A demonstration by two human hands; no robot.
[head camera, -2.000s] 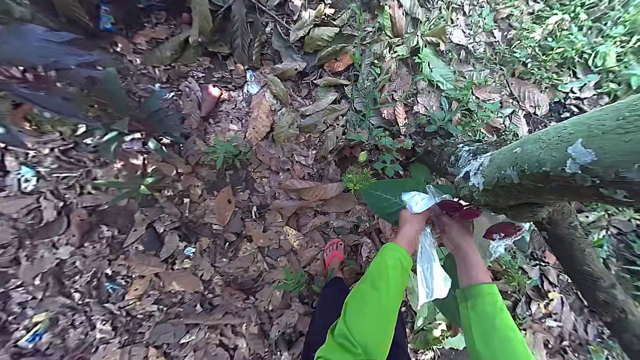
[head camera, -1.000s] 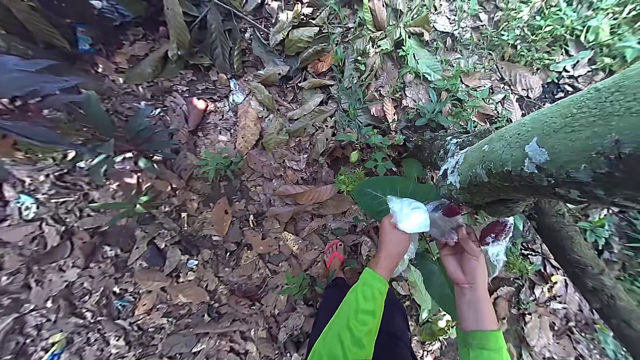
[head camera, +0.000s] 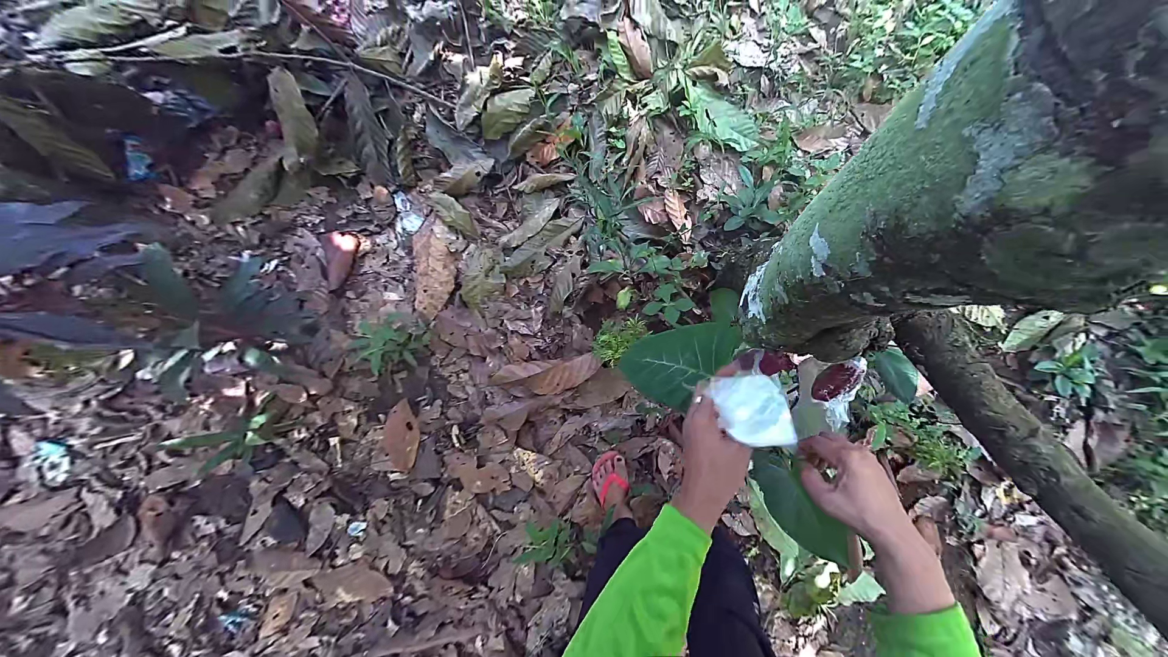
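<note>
My left hand (head camera: 714, 447) grips a whitish plastic bag (head camera: 754, 411) below a mossy tree trunk (head camera: 949, 192). The fingertips of my right hand (head camera: 844, 479) pinch the lower right edge of the plastic. Just above the bag is a dark red pod (head camera: 768, 362), partly hidden by my left hand and the plastic. To its right, a second dark red pod (head camera: 838, 381) hangs close under the trunk with clear plastic around its lower part. Large green leaves (head camera: 680, 363) are behind and below my hands.
A thinner trunk or branch (head camera: 1031, 447) slants down to the right. Dry leaves (head camera: 401, 438) and small green plants (head camera: 388, 345) cover the ground. My foot in a red flip-flop (head camera: 611, 479) is left of my hands. A reddish pod (head camera: 340, 258) lies farther left.
The plastic hung long and narrow below my hands two seconds ago; now it is bunched wider at my left hand. My right hand has moved lower, to the plastic's edge.
</note>
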